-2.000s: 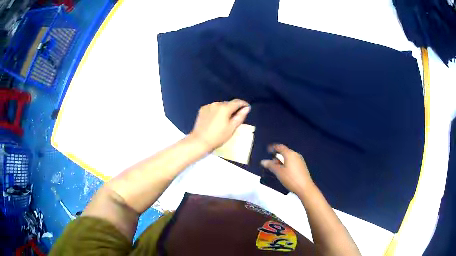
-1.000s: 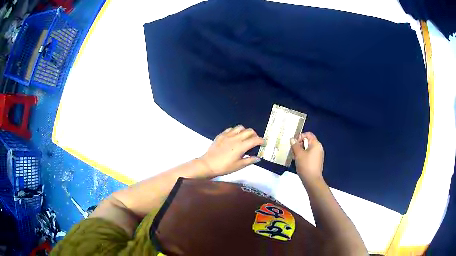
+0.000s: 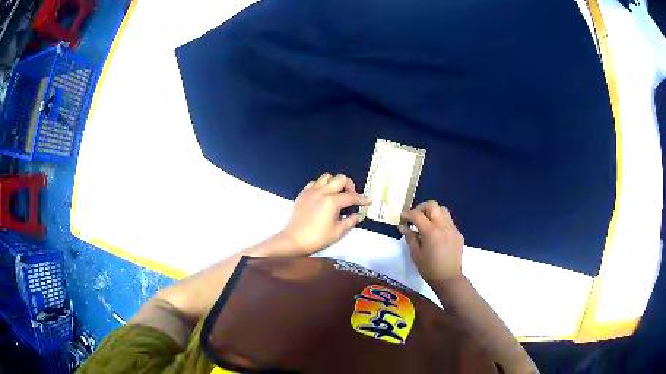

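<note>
A navy garment body (image 3: 496, 146) lies flat with a few creases on the white table (image 3: 139, 146). A beige card template (image 3: 393, 181) lies on it near its front edge, just above a small dark tab (image 3: 380, 227). My left hand (image 3: 325, 212) has its fingertips at the card's lower left edge. My right hand (image 3: 436, 243) has its fingertips at the card's lower right corner. Both hands seem to hold the card at these edges. Whether the right fingers also hold a marking tool cannot be told.
Yellow-orange edging (image 3: 612, 139) runs along the table. On the blue floor at left stand a blue crate (image 3: 69, 109), a red stool (image 3: 22, 203) and another blue crate (image 3: 45, 281). A second red stool (image 3: 62, 18) is behind. My brown apron (image 3: 292, 307) is at the near edge.
The card has gone from under my left hand to upright between both hands, at the tab. My right hand has come to its lower corner. The view has shifted, with the garment lower left.
</note>
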